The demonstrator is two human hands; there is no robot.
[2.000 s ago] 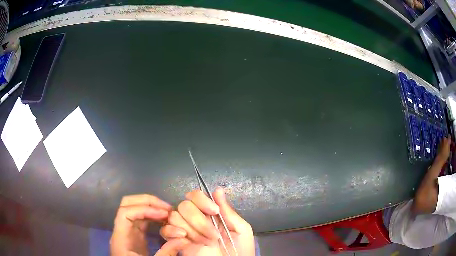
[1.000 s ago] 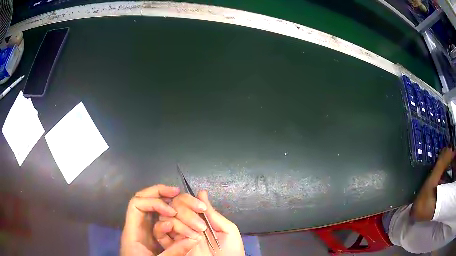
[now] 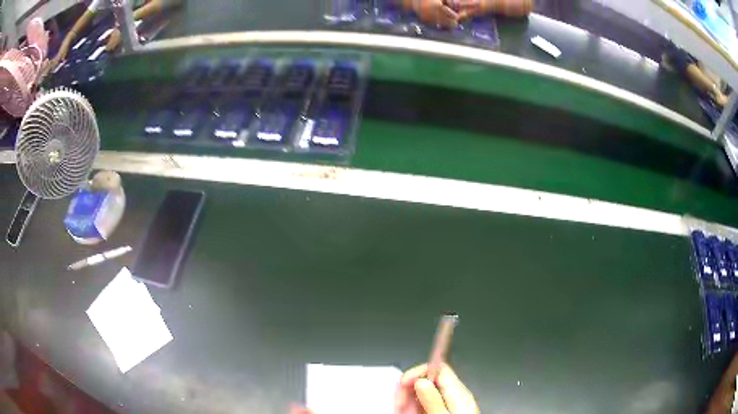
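Note:
A white sheet (image 3: 354,389) is at the bottom edge, with its lower part cut off. My left hand (image 3: 300,409) shows only as a blurred fingertip at the sheet's lower left edge, pinching it; the rest is out of the picture. My right hand (image 3: 441,393) is at the sheet's right side, partly cut off, closed on the tweezers (image 3: 441,348). The tweezers are blurred and point up and away over the green bench. I cannot tell whether anything is at their tip.
Another white sheet (image 3: 129,322), a pen (image 3: 100,258), a black smartphone (image 3: 169,238), a blue-and-white item (image 3: 95,212) and a fan (image 3: 57,144) are left. A phone tray (image 3: 255,105) is on the belt behind the pale rail (image 3: 453,191). Another tray (image 3: 716,283) is right. Another person's hands (image 3: 453,10) are beyond.
The view has tipped up, showing the belt and a tray on it. My hands have parted. One of the two bench sheets is now at my hands. The tweezers stand more upright.

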